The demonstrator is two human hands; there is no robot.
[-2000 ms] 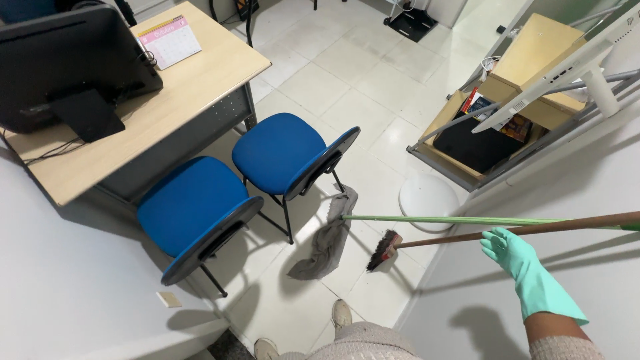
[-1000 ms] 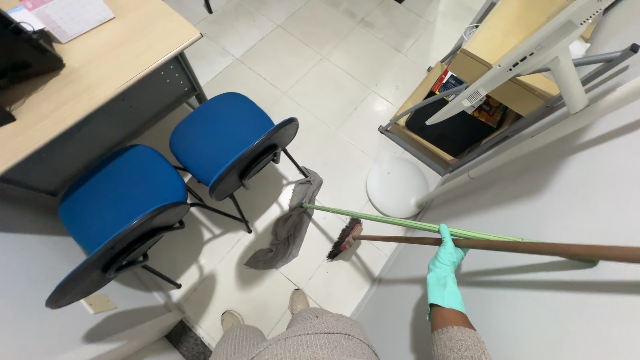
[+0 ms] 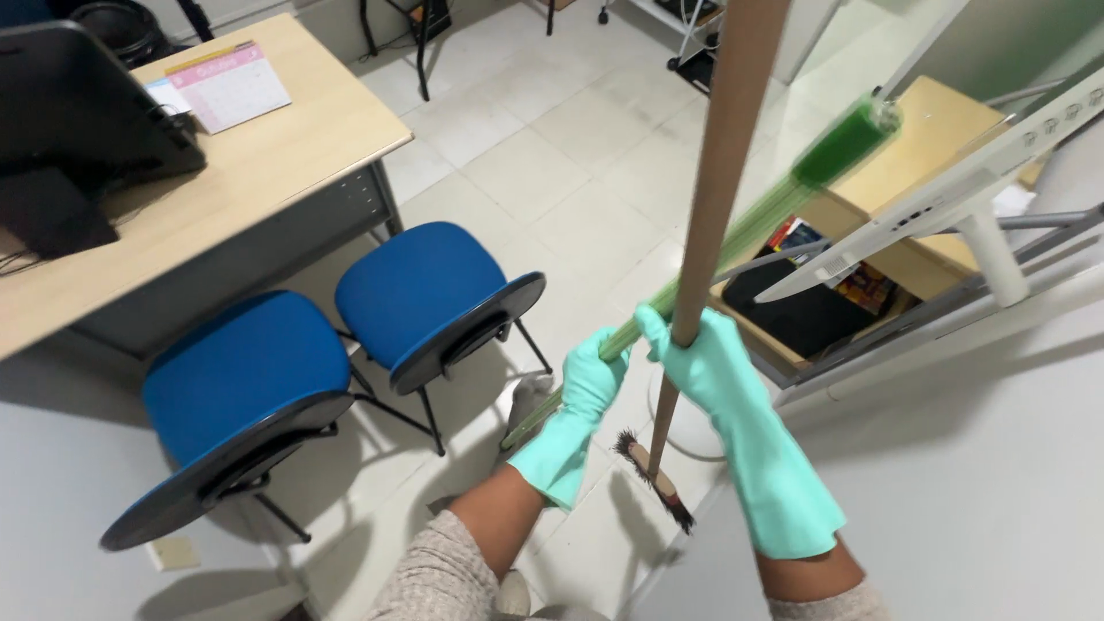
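Note:
Both my hands wear mint-green rubber gloves. My left hand [image 3: 595, 379] is closed around a green pole [image 3: 642, 323], whose darker green end points up to the right. The pole's lower end meets a grey cloth [image 3: 528, 401] on the floor, partly hidden behind my left hand and forearm. My right hand [image 3: 707, 358] grips a brown wooden broom handle [image 3: 720, 155], which stands steeply and crosses in front of the green pole. Below my hands, the broom head [image 3: 654, 483] with dark bristles is over the tiles by the right wall.
Two blue chairs [image 3: 423, 293] stand at the left beside a wooden desk [image 3: 259, 164] with a black monitor [image 3: 86, 112]. At the right are a white fan-like appliance or monitor back [image 3: 931, 190], a wooden drawer unit [image 3: 906, 172] and a round white base [image 3: 690, 423] on the floor.
My left hand has come into view, holding the green pole. The broom handle, earlier slanting out to the right, now stands steeply in my right hand. The green pole's far end points upward.

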